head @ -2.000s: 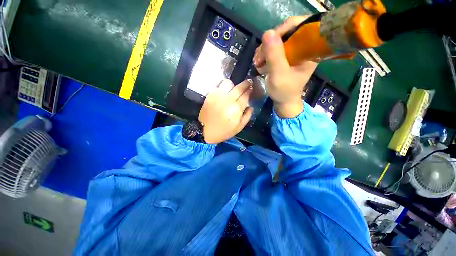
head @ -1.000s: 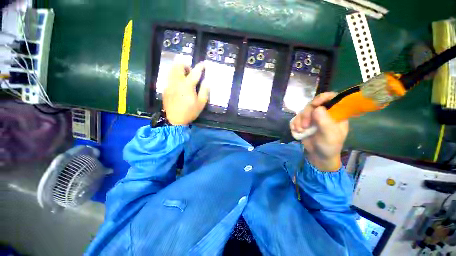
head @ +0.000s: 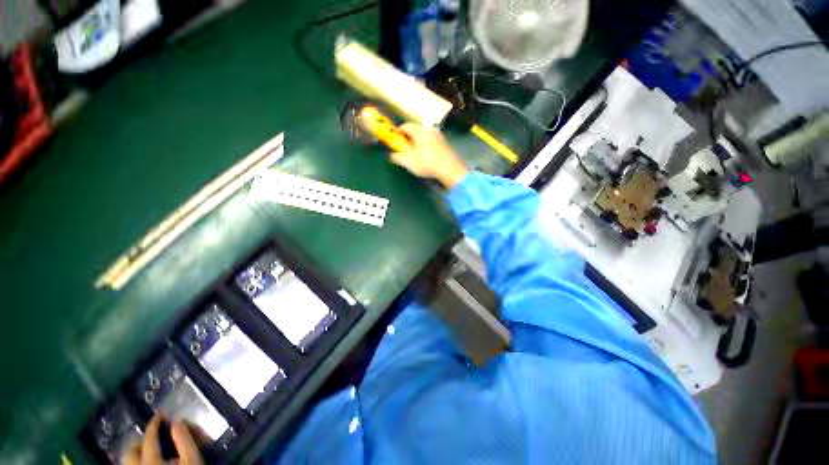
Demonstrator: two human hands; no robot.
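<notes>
The black tray [head: 318,350] lies at the lower left with phone housings [head: 234,359] side by side in its slots, camera rings at their upper ends. My left hand [head: 164,447] is at the bottom edge, partly cut off, with fingers over the left part of the tray; whether it holds anything cannot be told. My right hand [head: 429,154] is stretched out to the upper middle and grips the orange-yellow tool [head: 386,129], whose far end is at a dark round holder [head: 357,118]. The dotted strip [head: 318,198] lies between tray and tool.
Two long strips [head: 191,213] lie behind the tray. A pale yellow block [head: 391,84] is beside the tool, with a fan [head: 530,27] beyond. The white machine [head: 627,263] with metal fixtures stands at the right. A grey box-like part [head: 468,313] is near the bench edge.
The view has turned toward the right side of the bench. My right hand has carried the orange tool away from the tray to the round holder. My left hand remains over the tray.
</notes>
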